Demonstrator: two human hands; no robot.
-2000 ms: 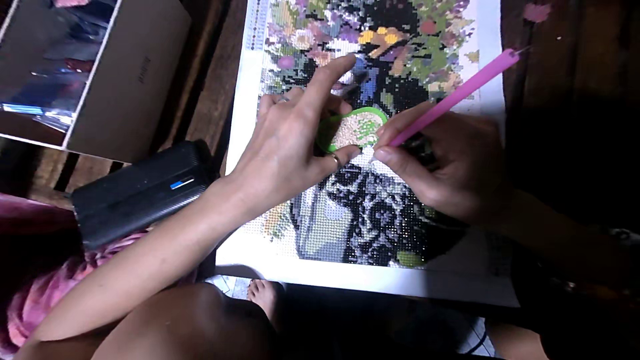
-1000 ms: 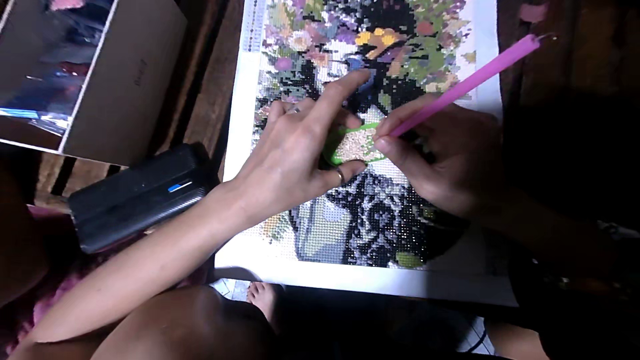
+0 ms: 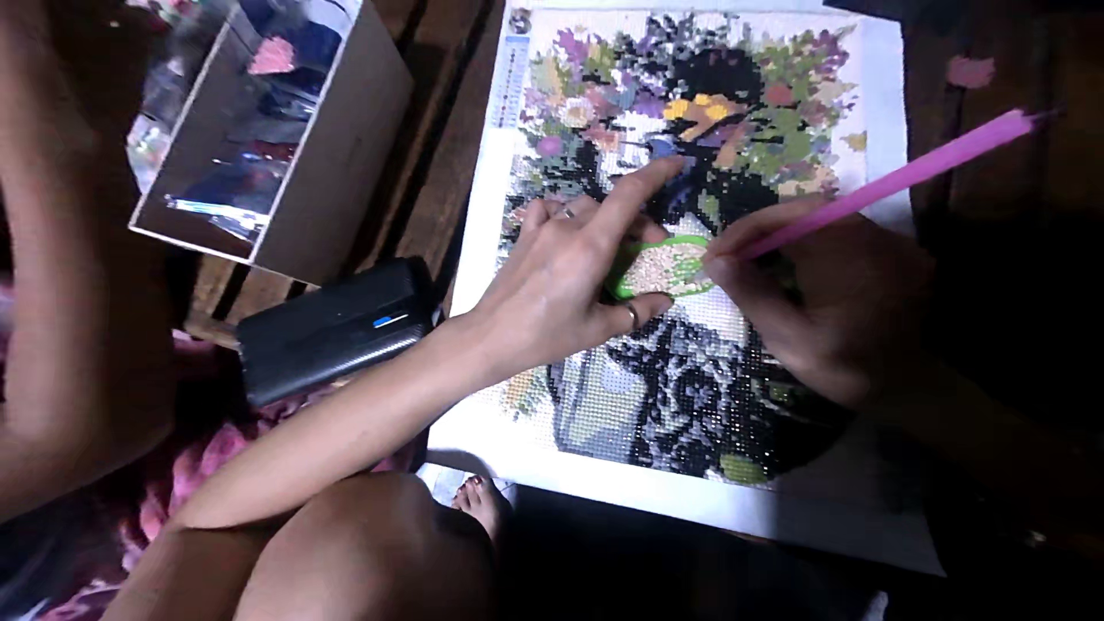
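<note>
My left hand rests over a diamond painting canvas, its thumb and a finger gripping a small green tray filled with pale beads. One of its fingers points out over the picture above the tray. Between the thumb and fingers of my right hand is a pink drill pen, slanted up to the right. The pen's lower tip is at the tray's right side, partly hidden by the fingers. Flowers and dark areas make up the picture.
An open cardboard box holding plastic packets stands at the upper left. Below it lies a black power bank with a small blue light, beside my left forearm. A pink piece lies on the dark wooden slats at the right. Another person's arm shows at far left.
The other person's arm has come into view at the far left. Both of my hands stay close together at the tray, with the pen held throughout.
</note>
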